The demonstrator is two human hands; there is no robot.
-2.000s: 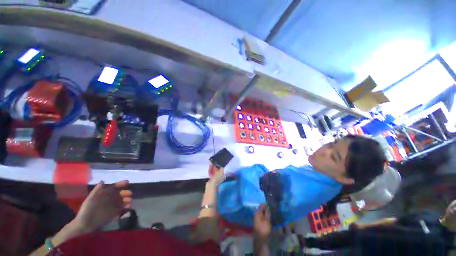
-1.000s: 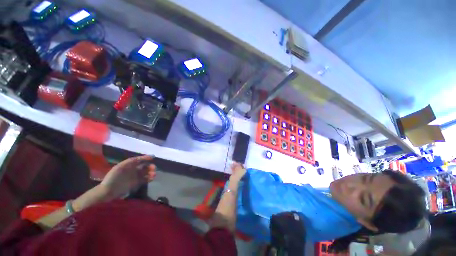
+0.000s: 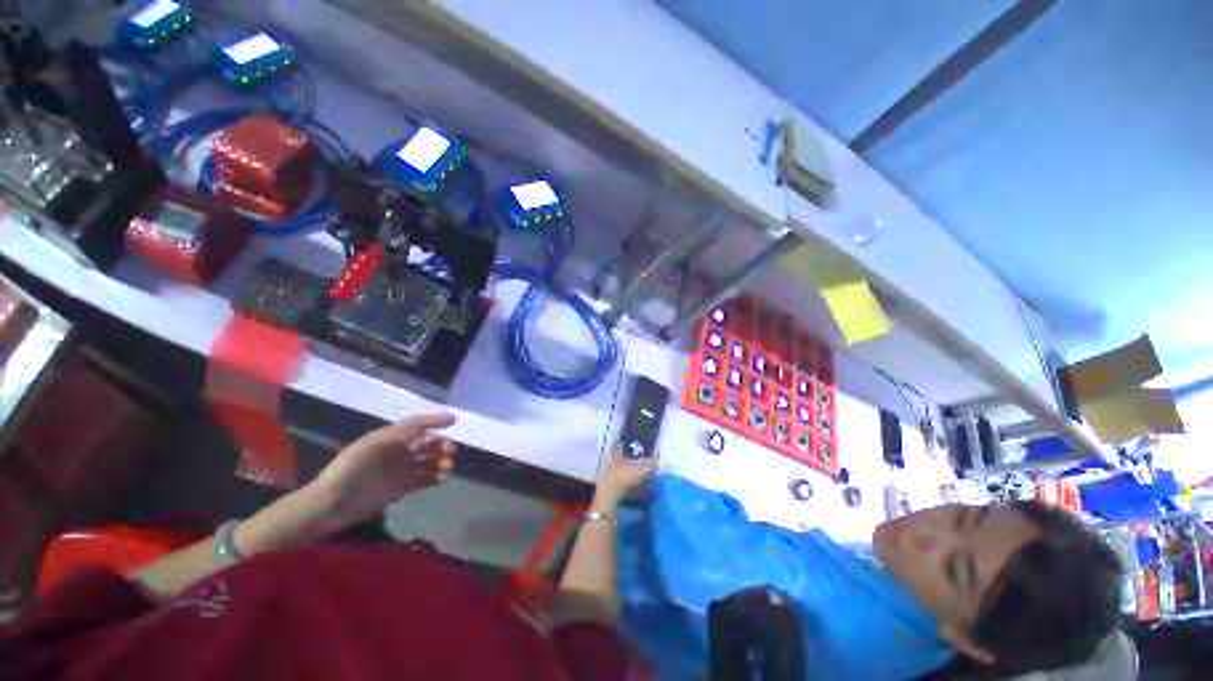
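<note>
My right hand [image 3: 627, 480] is at the bench's front edge, its fingers on the near end of a dark smartphone [image 3: 644, 418]. The phone is flat over the white bench top; whether it rests there is unclear. My left hand [image 3: 389, 468] is in front of the bench edge, empty, with fingers loosely curled and apart. Beyond it is a clamp fixture [image 3: 389, 319] with a red toggle handle [image 3: 357, 275] and a clear plate.
A person in blue [image 3: 765, 565] leans close on the right. A red grid tray [image 3: 762, 386] holds round modules. Blue cables [image 3: 559, 339], lit display units [image 3: 535, 197] and red bundles [image 3: 262, 162] stand behind. Another fixture [image 3: 60, 166] is far left. A shelf [image 3: 625, 140] overhangs the bench.
The phone has gone from raised and tilted near the edge to flat over the bench, still at my right hand. The view has shifted and turned. The person in blue has moved lower in view.
</note>
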